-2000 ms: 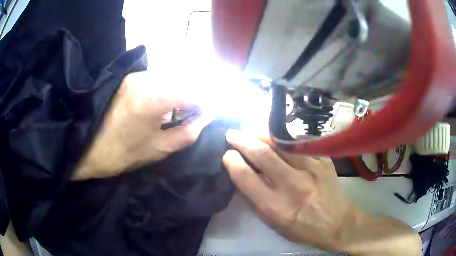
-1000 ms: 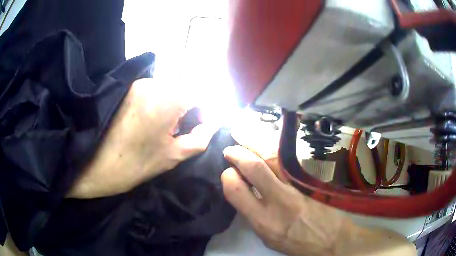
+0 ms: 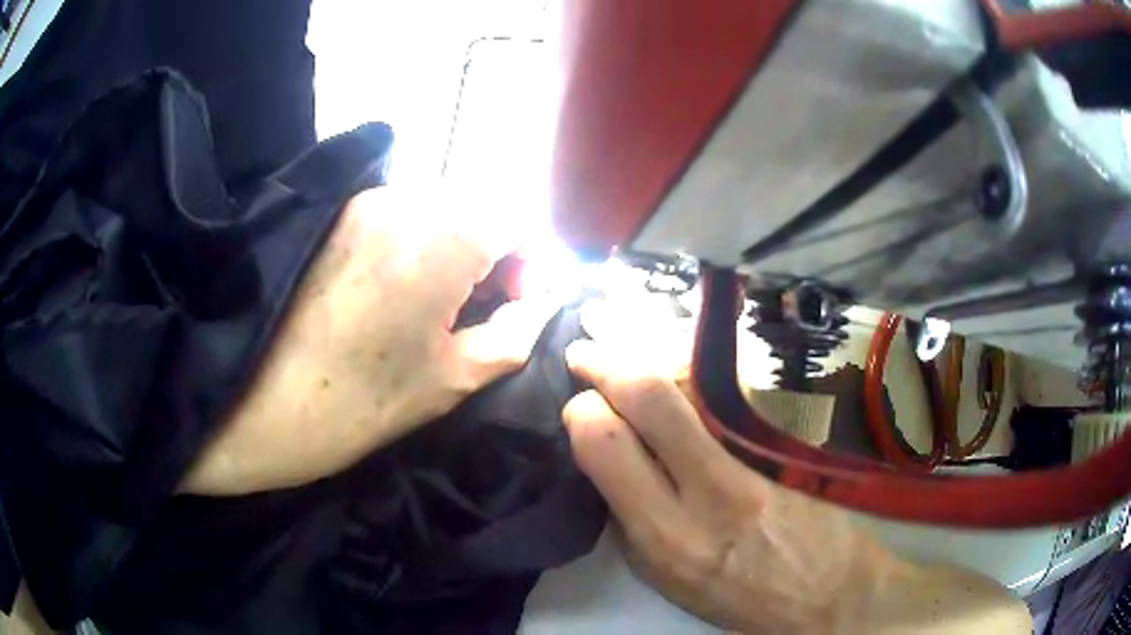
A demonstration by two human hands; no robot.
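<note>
A large dark garment [image 3: 409, 533] fills the left and lower middle, heaped over my left wrist. My left hand [image 3: 372, 335] lies on the cloth, its thumb and fingers pinching the cloth near the lamp glare. My right hand [image 3: 670, 471] has its fingertips on the cloth's edge just below the glare, left of the red guard. The sewing machine head [image 3: 843, 149] stands above at the upper right. The needle area is washed out by bright light, so the needle, presser foot and foremost fingertips are hard to make out.
Scissors with red and orange-brown loop handles [image 3: 895, 409] lie right of the machine's springs. Cream ribbed knobs [image 3: 794, 416] show below the head. A curved red guard [image 3: 918, 494] passes just above my right wrist. The white table [image 3: 595, 602] shows at the bottom.
The machine head appears larger and shifted in view than two seconds ago. Since one second ago, both hands have moved slightly right, with the cloth between them. A dark gap under my left fingers is smaller.
</note>
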